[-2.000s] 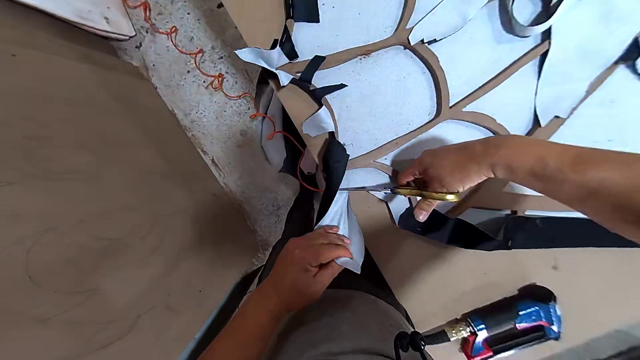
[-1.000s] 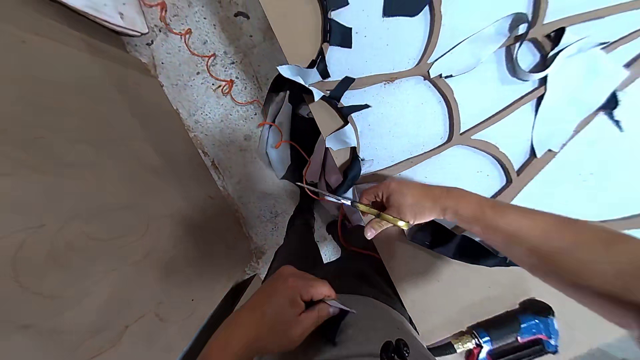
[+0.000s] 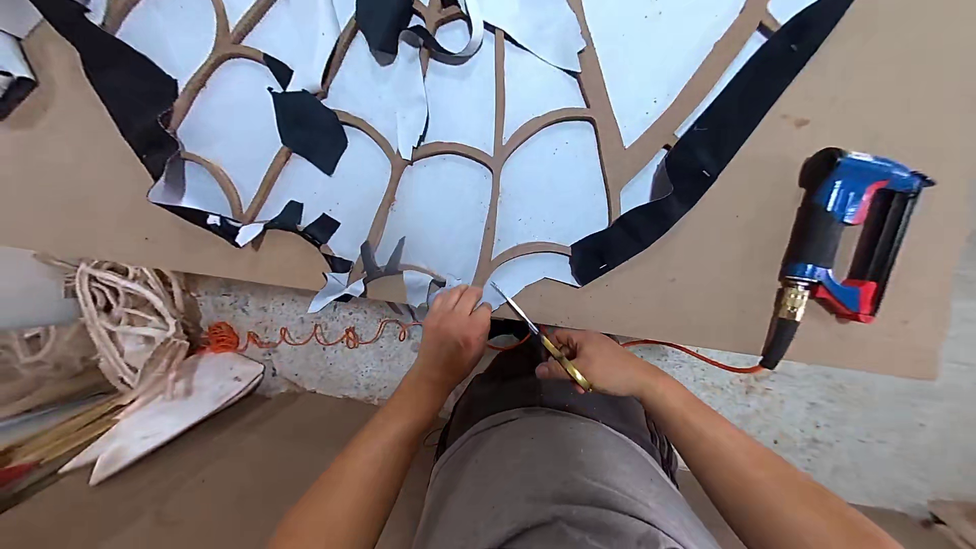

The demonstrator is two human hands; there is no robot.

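My right hand (image 3: 591, 362) holds gold-handled scissors (image 3: 553, 349) at the board's near edge, their blades pointing up and left at white fabric. Fingers of my left hand (image 3: 456, 324) pinch the edge of that white fabric (image 3: 526, 276), just left of the blade tips. Whether the blades are apart is hard to tell. Beyond my hands lies a brown frame of curved ribs (image 3: 492, 206) with white, speckled fabric between them. A black fabric strip (image 3: 686, 183), with staples in it, runs along the frame's right side. Dark scraps (image 3: 311, 130) lie on the white fabric.
A blue and black pneumatic stapler (image 3: 846, 229) lies on the brown board (image 3: 732, 297) at the right. Its orange coiled hose (image 3: 335, 335) passes below the board's edge. Bundled pale strips (image 3: 130, 320) and white pointed pieces (image 3: 175, 404) are at the lower left.
The view has turned strongly. A narrow white strip that my left hand held two seconds ago is no longer in it; the hand now grips the fabric edge. The scissors have stayed in my right hand.
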